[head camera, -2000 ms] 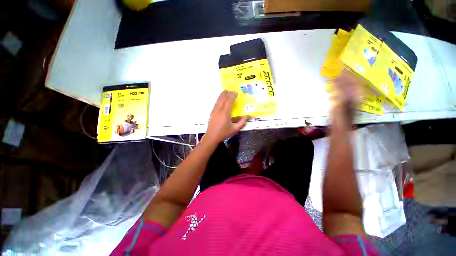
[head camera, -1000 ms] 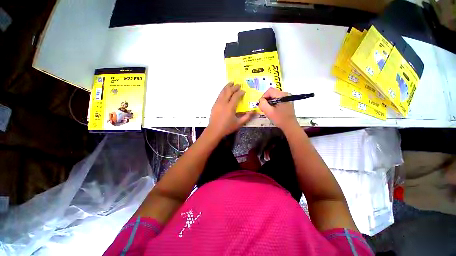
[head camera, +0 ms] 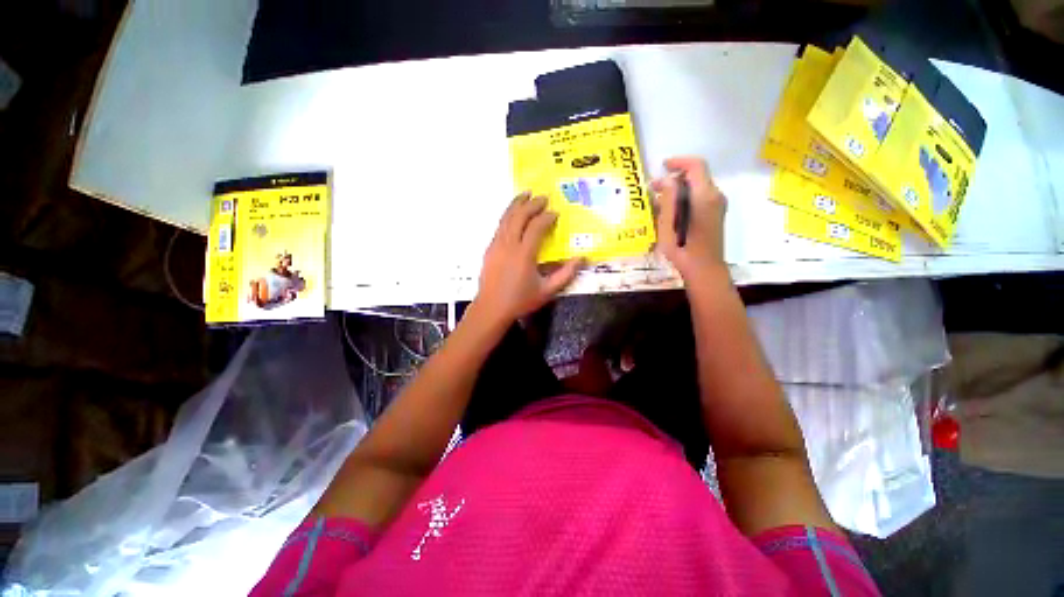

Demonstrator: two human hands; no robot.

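A flat yellow retail box (head camera: 589, 187) with black flaps lies on the white worktable (head camera: 403, 152) in front of me. My left hand (head camera: 519, 259) rests on its lower left corner, fingers on the box, thumb near its lower edge. My right hand (head camera: 692, 222) is just right of the box, off its surface, and holds a black marker pen (head camera: 683, 211) that points roughly up and down the picture. Several similar boxes (head camera: 887, 140) lie fanned out and overlapping at the right. Another yellow box (head camera: 268, 251) with a figure picture lies alone at the left.
A black strip (head camera: 397, 35) runs along the table behind the boxes, with a clear plastic item (head camera: 624, 9) on it. Crumpled clear plastic (head camera: 222, 455) is below the table at left. White packing material (head camera: 846, 397) is below at right.
My right hand went from the fanned boxes to the front box with the pen, and has now moved off it to the right. My left hand stays on the box.
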